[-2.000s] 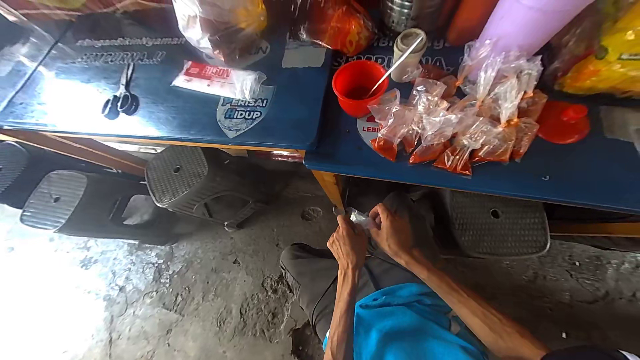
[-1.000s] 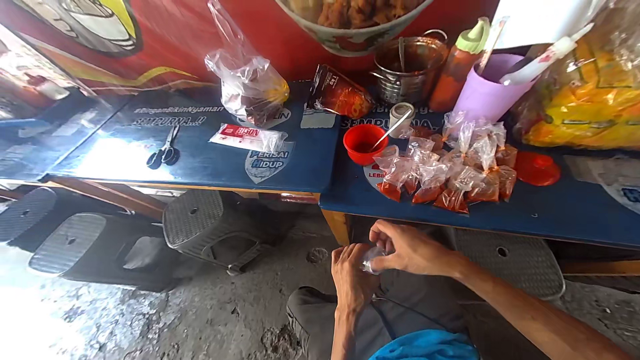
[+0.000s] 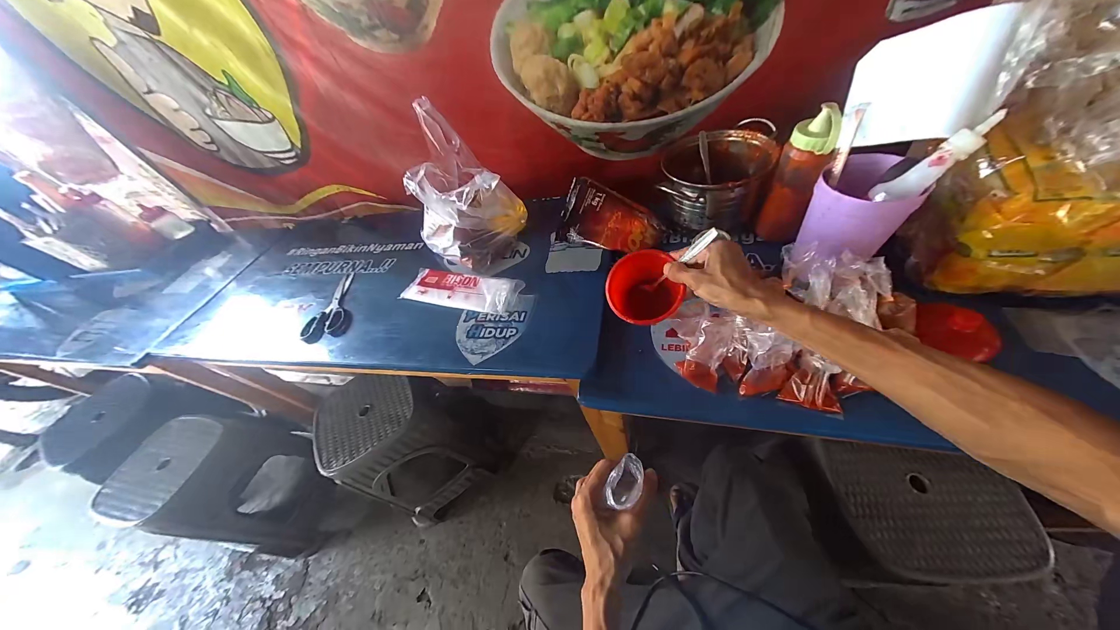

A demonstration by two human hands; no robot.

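Note:
My left hand (image 3: pixel 605 516) holds a small clear plastic bag (image 3: pixel 624 483) with its mouth spread, low in front of the table edge. My right hand (image 3: pixel 722 278) reaches across the table and grips the handle of a metal spoon (image 3: pixel 698 248), whose lower end is in a red plastic cup (image 3: pixel 623 302) of dark red sauce. Under and beside my right forearm lie several knotted plastic bags of red sauce (image 3: pixel 807 385). A red plastic lid (image 3: pixel 958 332) lies to their right. My forearm hides part of the bags.
Behind stand a metal pot (image 3: pixel 713 192), a sauce bottle (image 3: pixel 792 179) and a purple cup (image 3: pixel 853 210). Scissors (image 3: pixel 328 317), a packet of plastic bags (image 3: pixel 462 291) and a filled plastic bag (image 3: pixel 471 219) are on the left table (image 3: pixel 394 341). Plastic stools (image 3: pixel 363 424) stand below.
My right hand has left my left hand and moved up to the spoon in the red cup. The small bag's mouth now shows open in my left hand. The view has tilted up.

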